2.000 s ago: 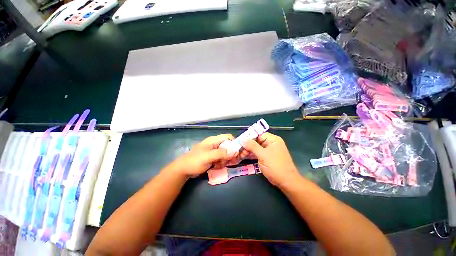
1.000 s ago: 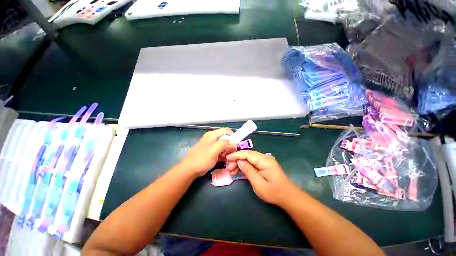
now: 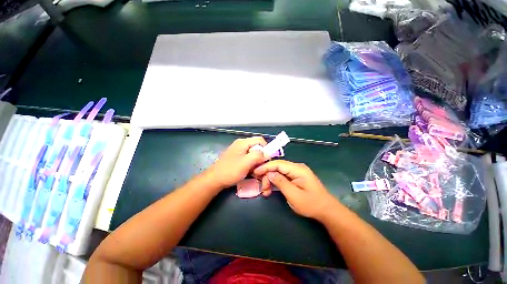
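My left hand (image 3: 240, 162) is closed around a pale watch piece with a short printed strap (image 3: 276, 145), whose end sticks out up and to the right from the fingers. My right hand (image 3: 296, 188) touches my left fingertips; its thumb and fingers are pinched together, and what is between them is hidden. A pink watch head (image 3: 248, 188) lies on the green mat just below my hands, its strap covered by my right hand.
A white foam sheet (image 3: 239, 83) lies behind my hands, with a thin metal rod (image 3: 300, 140) along its near edge. A foam tray (image 3: 105, 161) of blue-purple straps is at left. Bags of blue-purple straps (image 3: 373, 91) and pink straps (image 3: 425, 188) are at right.
The held strap end has turned from its earlier angle, and my right fingers have moved from the strap down to my left fingertips. The lying piece's strap is now covered.
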